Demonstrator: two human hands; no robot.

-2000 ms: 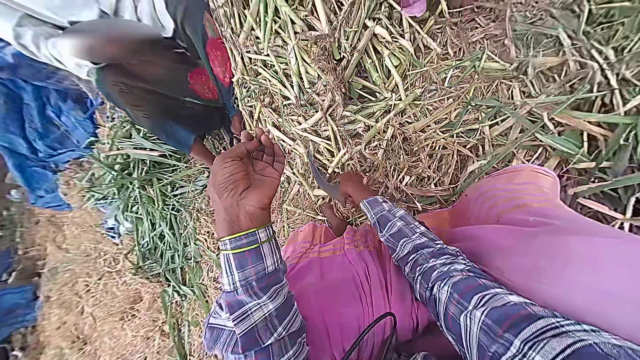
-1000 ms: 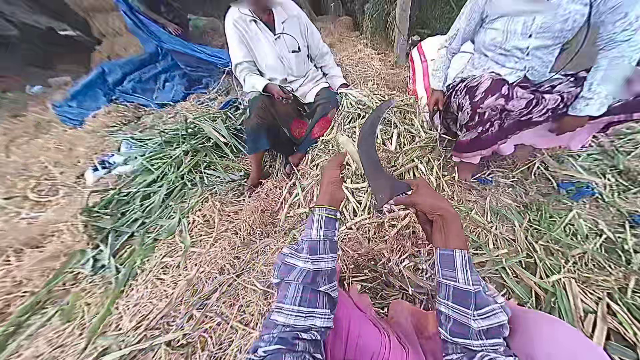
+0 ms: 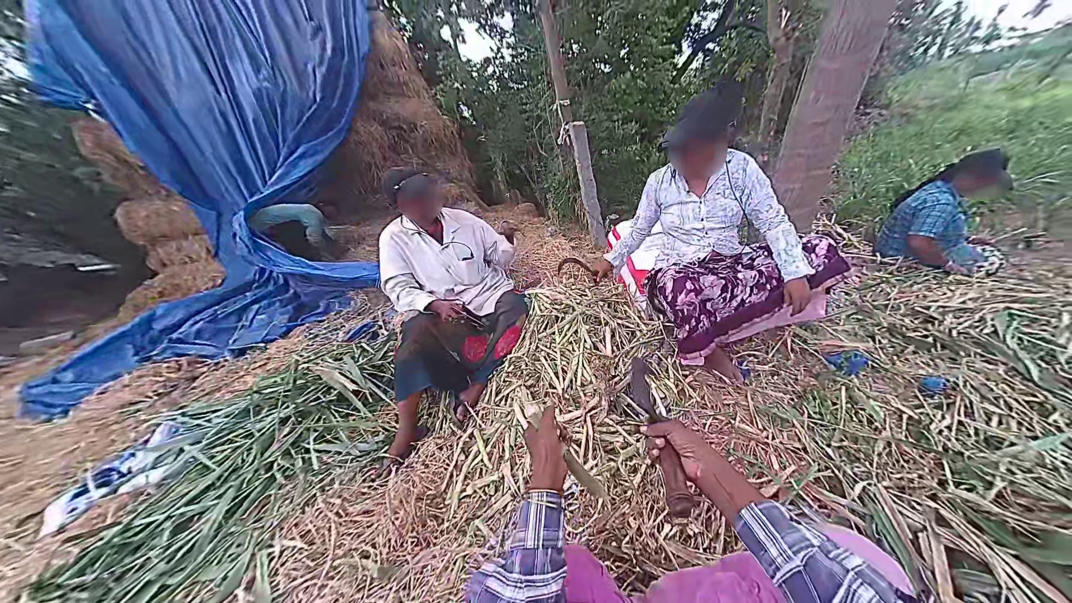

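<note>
My left hand [image 3: 546, 452], bottom centre, is closed around a short piece of pale plant stalk [image 3: 529, 413]; a leaf strip [image 3: 584, 476] hangs beside its right edge. To the right, my right hand [image 3: 680, 452] grips a sickle by its wooden handle [image 3: 675, 484], whose butt points down toward me. The sickle's dark blade [image 3: 642, 389] points up and away, over the heap of cut stalks [image 3: 578, 335]. The two hands are apart, and the blade does not touch the stalk piece.
A person in a white shirt [image 3: 452, 260] sits ahead left; another, holding a sickle [image 3: 576, 265], sits ahead right. A third person [image 3: 938, 218] is farther right. Long green stalks [image 3: 276, 444] lie at left, near a blue tarpaulin [image 3: 243, 126]. A post [image 3: 586, 180] stands behind.
The view has tilted up. Two seconds ago my left palm was open and empty; now that hand holds a stalk piece. The sickle has stayed in my right hand.
</note>
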